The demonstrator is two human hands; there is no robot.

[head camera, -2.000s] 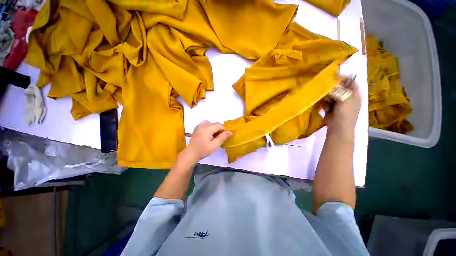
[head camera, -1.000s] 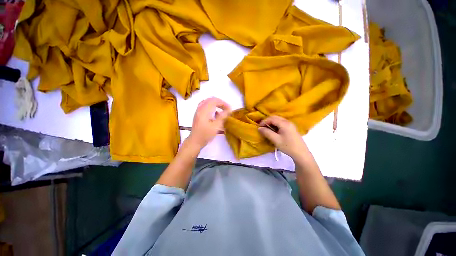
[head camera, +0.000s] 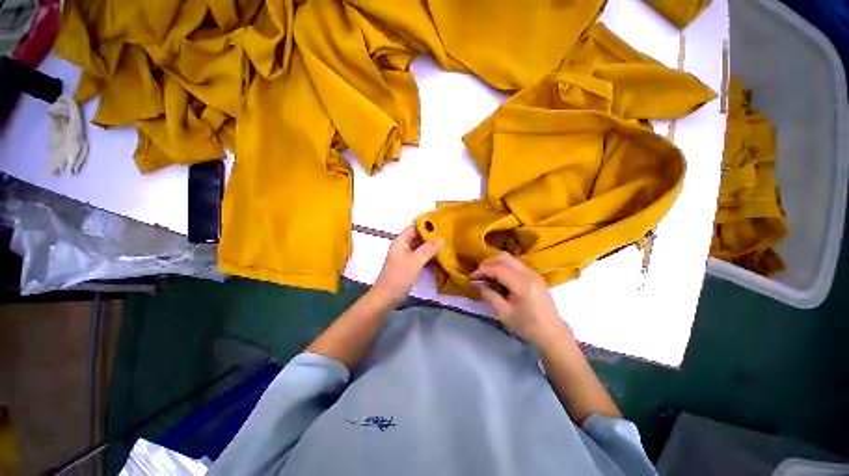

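A mustard-yellow garment (head camera: 549, 158) lies bunched in front of me, its waistband (head camera: 596, 253) curving round the right side in a loop. My left hand (head camera: 410, 263) pinches the waistband's near left end, beside a small dark button or snap (head camera: 429, 226). My right hand (head camera: 518, 296) is at the garment's near edge, with a small dark tool, possibly thread snips (head camera: 490, 283), mostly hidden in the fingers. Whether the right fingers also grip cloth cannot be told.
More yellow garments (head camera: 279, 177) are piled left and at the back. A black phone-like rectangle (head camera: 206, 202), an off-white glove (head camera: 68, 136) and a clear plastic bag (head camera: 102, 246) are at the left. A grey tub (head camera: 819, 186) with yellow garments stands at the right.
The waistband was stretched between both hands, then its right part was let go and lies in a loop. My right hand came in near the left. The dark button now shows at the end.
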